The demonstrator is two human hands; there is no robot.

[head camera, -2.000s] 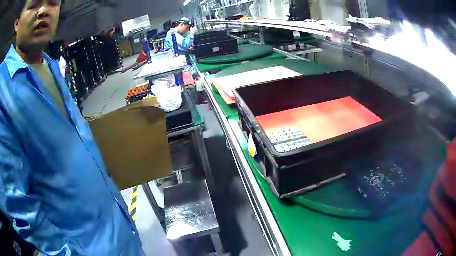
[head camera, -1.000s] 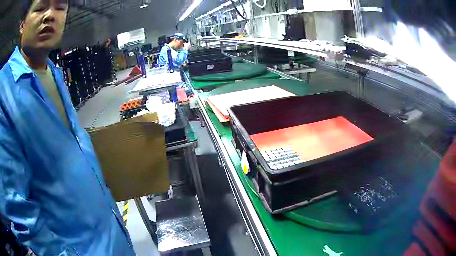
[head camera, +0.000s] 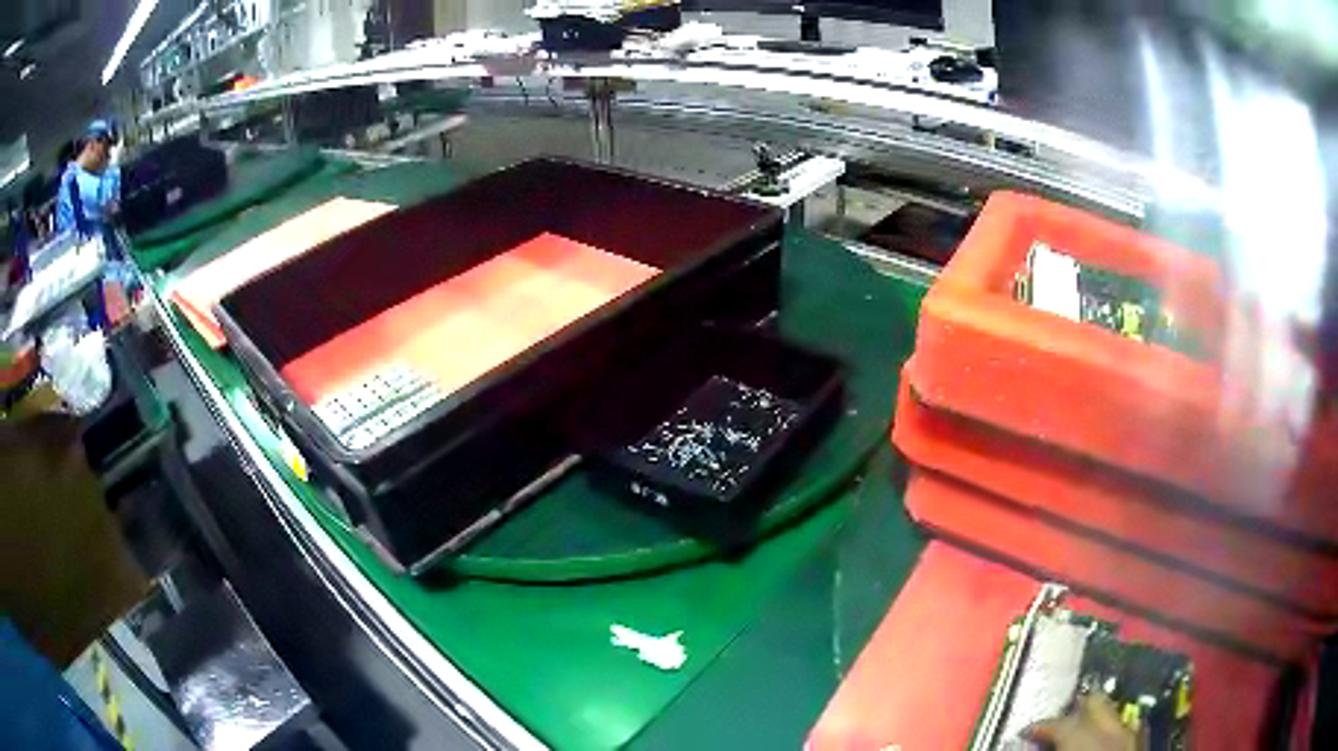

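Note:
A circuit board with a silver-white block along its left side lies on a red mat at the bottom right. A few blurred fingers of one of my hands reach over the board's lower part, cut off by the bottom edge. I cannot tell which hand it is or whether it grips the board. My other hand is not seen. A small black tray with many tiny silver pieces stands beside the large black tote.
Stacked red foam trays stand behind the board, a board in the top one. The tote holds a red sheet and pale gridded pieces. A white scrap lies on the green surface. A person in blue is far left.
The view has swung right. The near person in blue has mostly left the picture, and the foam trays, the board and the fingers on it have come into view.

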